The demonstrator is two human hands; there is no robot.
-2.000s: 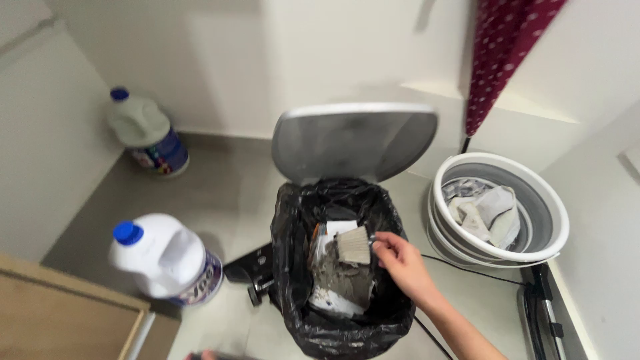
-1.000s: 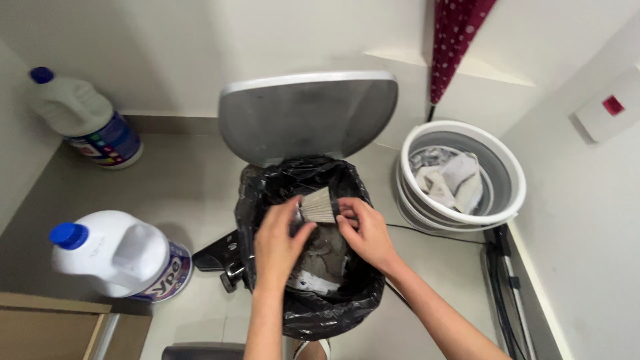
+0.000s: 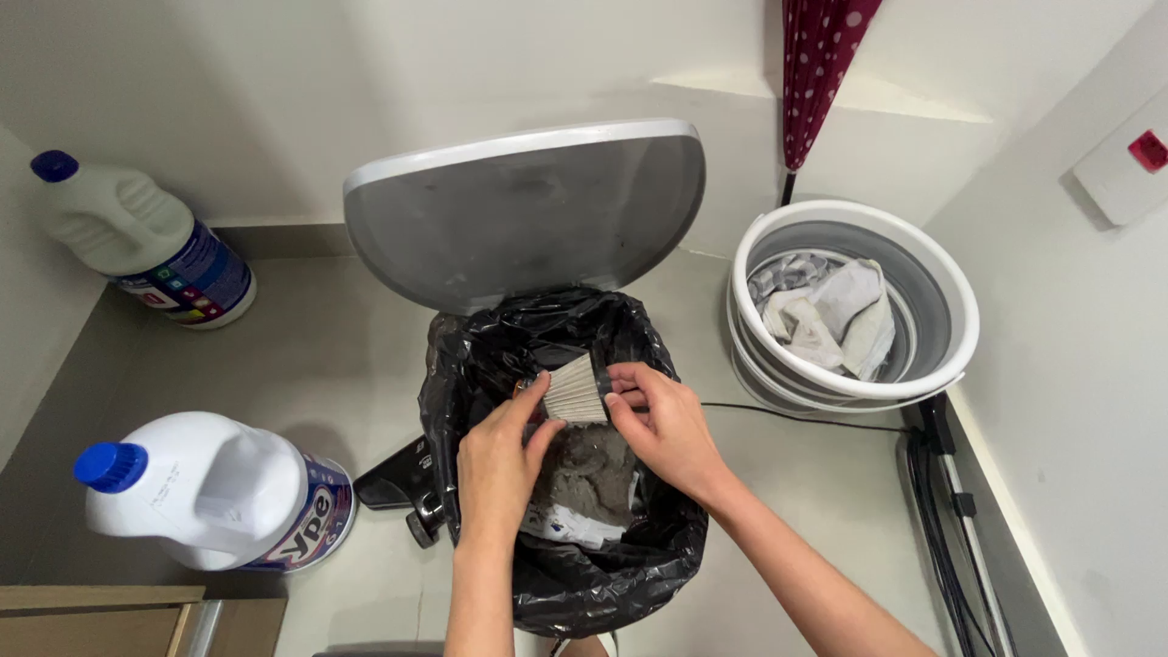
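A pleated filter with a dark rim [image 3: 577, 392] is held over a trash bin lined with a black plastic bag [image 3: 607, 602]. My right hand [image 3: 662, 424] grips the dark rim at its right side. The fingers of my left hand [image 3: 506, 447] touch the filter's left end, thumb and forefinger apart around it. Below, grey dust and lint [image 3: 584, 474] lie in the bag with white crumpled wrapping [image 3: 575, 527]. The bin's grey lid [image 3: 529, 219] stands raised behind the bag.
Two large plastic jugs, one white [image 3: 210, 493] and one greenish [image 3: 137, 228], stand at left. At right are a collapsible bucket [image 3: 958, 310] with cloths [image 3: 830, 315], a dotted umbrella [image 3: 821, 73] and black cables [image 3: 940, 557]. A wooden cabinet edge [image 3: 119, 620] is at lower left.
Two seconds ago only my right hand was at the filter over the bin. My left hand has since come in to the filter's left side. The view has shifted somewhat.
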